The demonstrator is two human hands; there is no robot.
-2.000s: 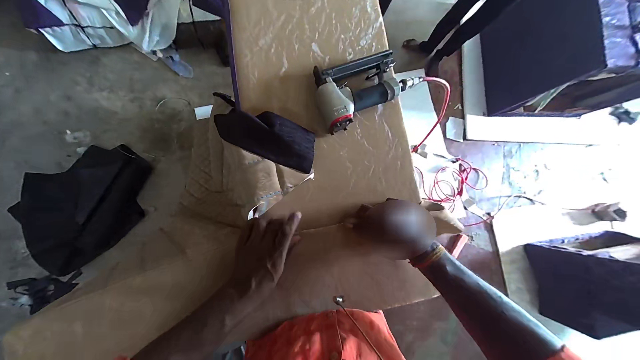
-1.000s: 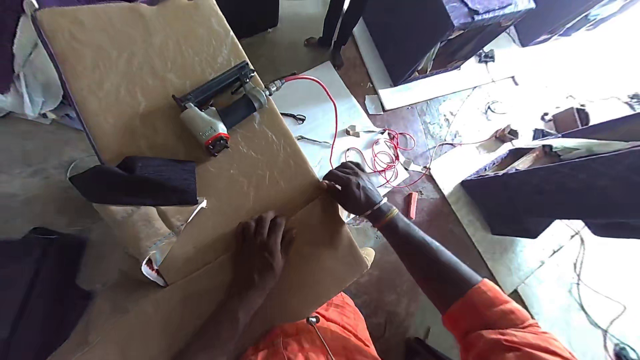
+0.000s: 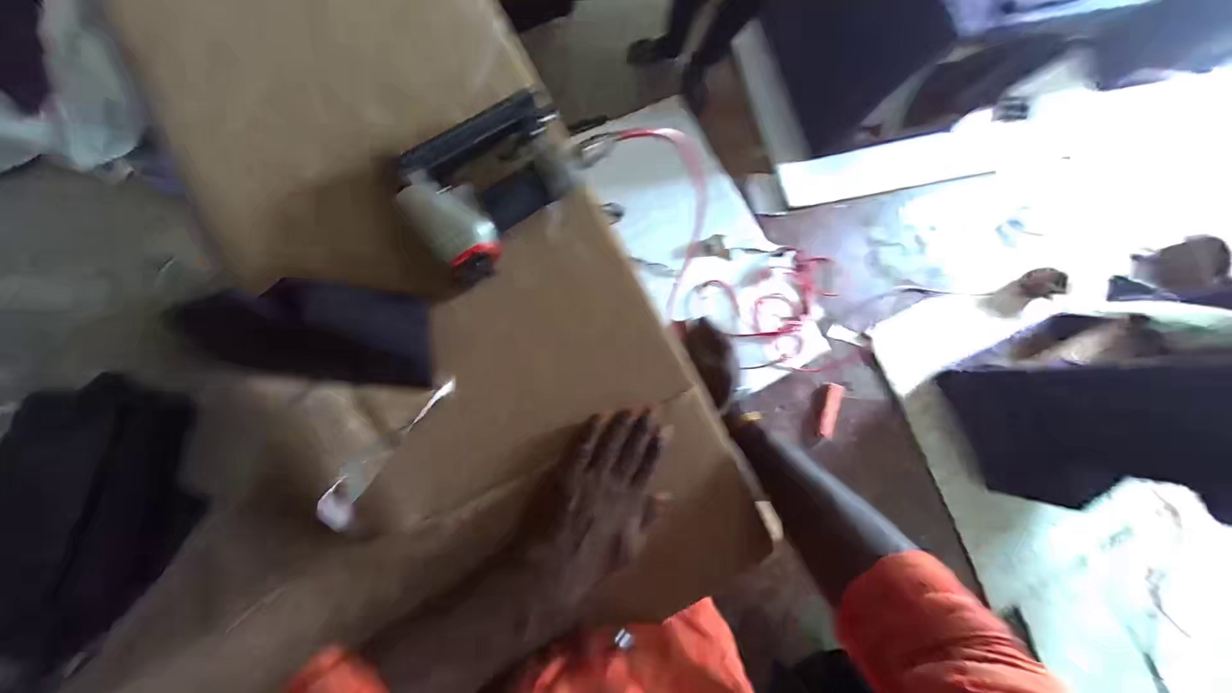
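Note:
Brown paper or card (image 3: 549,337) covers a long piece in front of me. My left hand (image 3: 611,481) lies flat on it near the front end, fingers extended, holding nothing. My right hand (image 3: 710,361) is at the right edge, partly hidden beyond it; its fingers are blurred and I cannot tell whether it grips the covering. A pneumatic stapler (image 3: 457,217) rests on top, farther off, with a red air hose (image 3: 695,173) running to the right. A dark fabric piece (image 3: 318,332) lies across the left edge.
Coiled red hose (image 3: 780,308) lies on a white sheet on the floor at right. Near it is a small red object (image 3: 829,410). Dark upholstered pieces (image 3: 1088,414) stand at the right, dark cloth (image 3: 87,510) at the left. A person's legs (image 3: 707,43) show at the top.
My right hand has moved from on top of the brown covering to its right edge and partly past it. The view has swung to the right.

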